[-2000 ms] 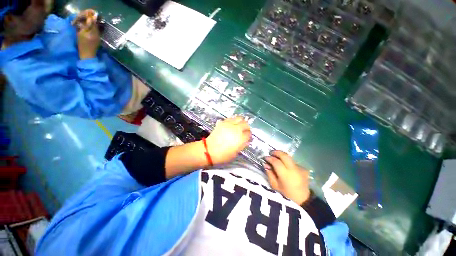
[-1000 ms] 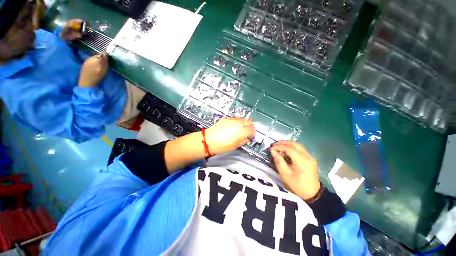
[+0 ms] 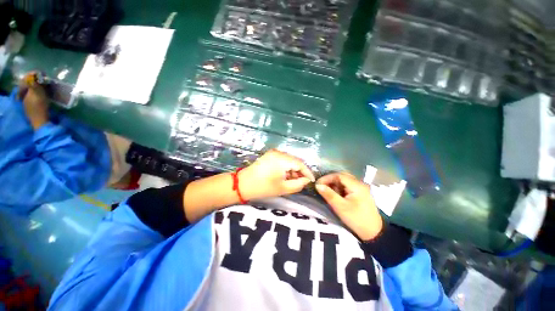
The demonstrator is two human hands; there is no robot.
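Observation:
My left hand (image 3: 275, 174), with a red band at the wrist, and my right hand (image 3: 348, 197) meet close to my shirt at the bench's near edge. Their fingertips pinch a small dark piece (image 3: 312, 184), mostly hidden by the fingers. A clear blister tray (image 3: 286, 121) lies just beyond my hands, with shiny parts in its left pockets. Whether a tool is in my right hand cannot be seen.
A full blister tray (image 3: 274, 27) is at top centre, grey clear trays (image 3: 435, 54) top right. A blue-ended film packet (image 3: 404, 143), a white sheet piece (image 3: 384, 192) and a white box (image 3: 528, 138) lie right. A neighbour's blue sleeve (image 3: 61, 152) and a white sheet (image 3: 131, 64) are left.
My hands have come together at the fingertips, away from the tray's near edge. The view has turned, so trays and packet appear further left.

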